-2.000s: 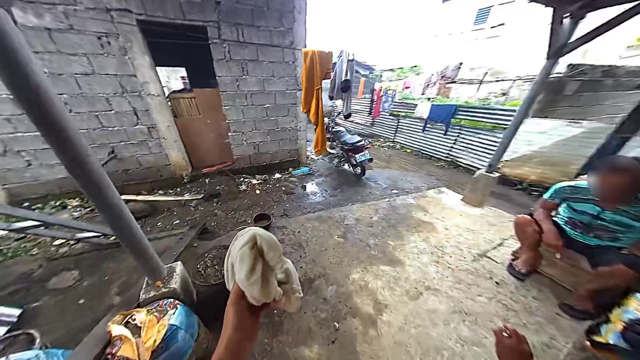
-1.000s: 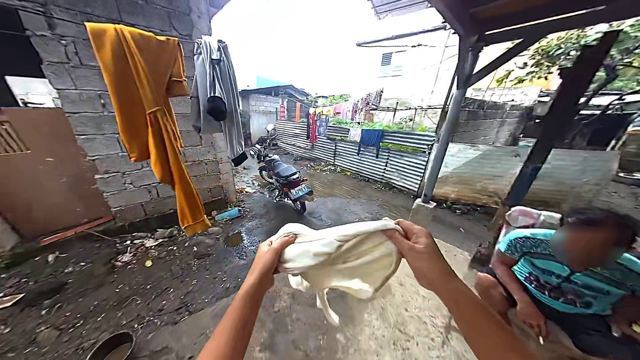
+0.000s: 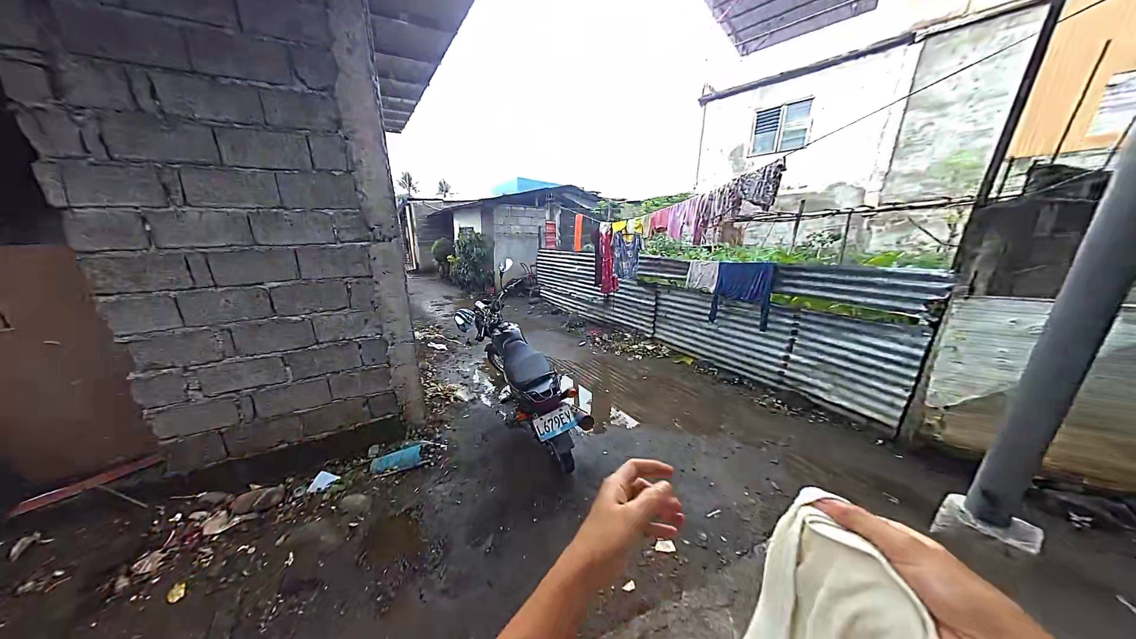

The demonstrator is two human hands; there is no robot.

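Observation:
A cream-white cloth [image 3: 830, 577] hangs bunched at the lower right, with my right hand [image 3: 905, 555] gripping its upper edge. To the left of the cloth, my left hand [image 3: 637, 506] is raised with bent fingers and holds nothing; a gap separates it from the cloth. The lower part of the cloth runs out of the view. Beyond my left hand, a dark motorcycle [image 3: 528, 364] stands on the wet ground.
A concrete block wall [image 3: 231, 204] rises at the left, with litter and a blue plastic piece [image 3: 397, 459] at its foot. A corrugated metal fence [image 3: 710, 328] with laundry runs along the right. A grey metal post [image 3: 1047, 355] stands on a concrete footing nearer me.
My left hand has let go of the cloth, which both hands held a second ago; my right hand still holds it. The view has moved, and the orange cloth and seated person are out of sight.

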